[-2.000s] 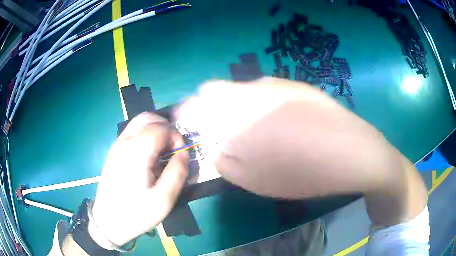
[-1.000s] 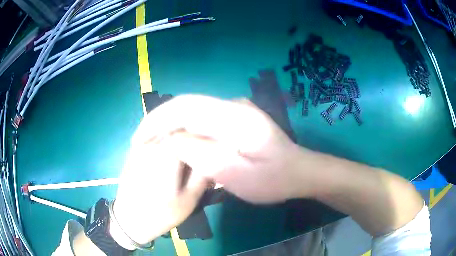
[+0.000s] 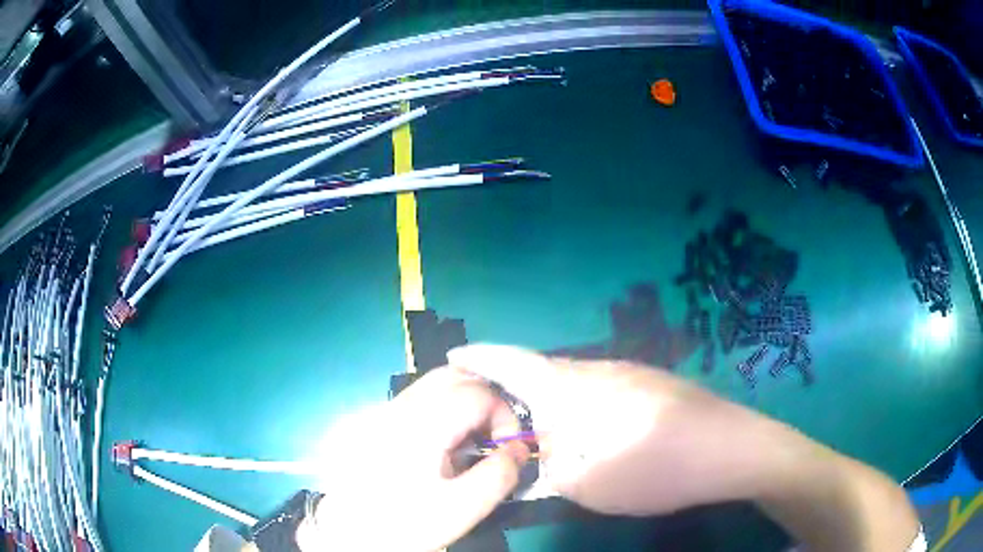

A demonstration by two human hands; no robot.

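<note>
My left hand (image 3: 415, 464) is closed around a white sheathed cable (image 3: 221, 463), with the thumb and index finger pinching its thin coloured wire ends (image 3: 507, 441). My right hand (image 3: 636, 431) meets the left at the wire ends. Its fingers are overexposed and partly hidden, so what they hold cannot be told. The cable runs left to a red end plug (image 3: 124, 454), where a second white cable joins. Black tape (image 3: 435, 336) shows just above the hands. The white card is mostly hidden under them.
A heap of black housings (image 3: 744, 291) lies to the right, with a smaller heap (image 3: 922, 259) beyond. Blue-rimmed bins (image 3: 835, 143) stand upper right, near an orange piece (image 3: 663, 93). White cables (image 3: 270, 205) fan out upper left; more lie bundled at far left (image 3: 43, 399). A metal frame borders the back.
The camera view has tilted up, so the bins, orange piece and bench's back edge show more. The hands sit lower in view and have opened apart slightly, showing the coloured wires between them.
</note>
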